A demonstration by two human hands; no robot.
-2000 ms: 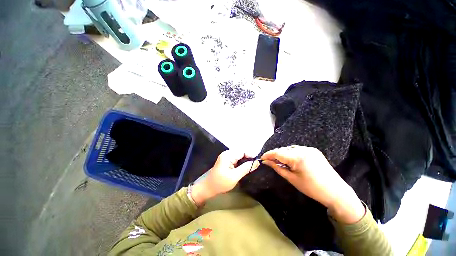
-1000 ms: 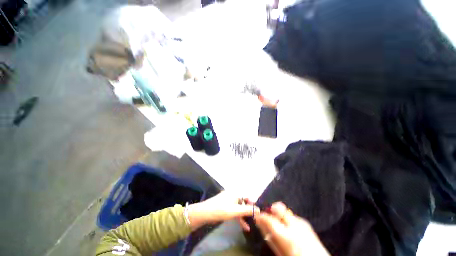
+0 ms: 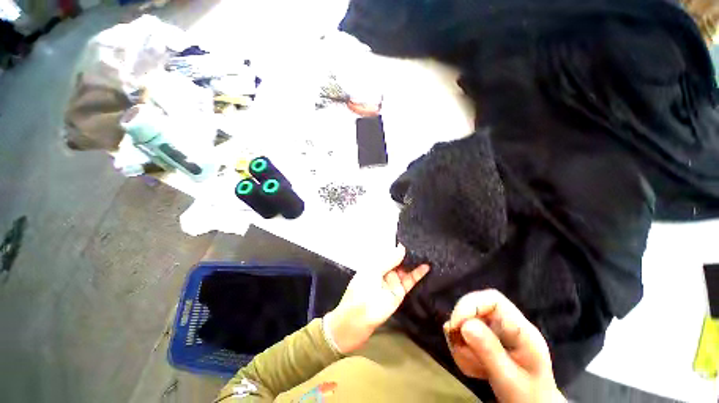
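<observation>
A black garment (image 3: 552, 181) lies over the lap and table, with a speckled charcoal fleecy part (image 3: 453, 205) in front of me. My left hand (image 3: 366, 303) is at the near left edge of the fleecy part and holds that edge between thumb and fingers. My right hand (image 3: 504, 342) is to the right and nearer to me, apart from my left hand, over the black cloth. Its thumb and fingers are curled together. No needle or thread can be made out at its fingertips.
On the white table (image 3: 315, 244) are three thread cones (image 3: 276, 201), small dark fasteners (image 3: 343, 195), a phone (image 3: 371, 142), red-handled snips (image 3: 364, 108), a pale teal bottle (image 3: 162, 146) and crumpled bags (image 3: 130, 51). A blue basket (image 3: 183, 346) with black cloth stands left.
My hands were together at the fabric edge; my right hand has moved away to the right. My left hand stays at the edge. The camera view has shifted.
</observation>
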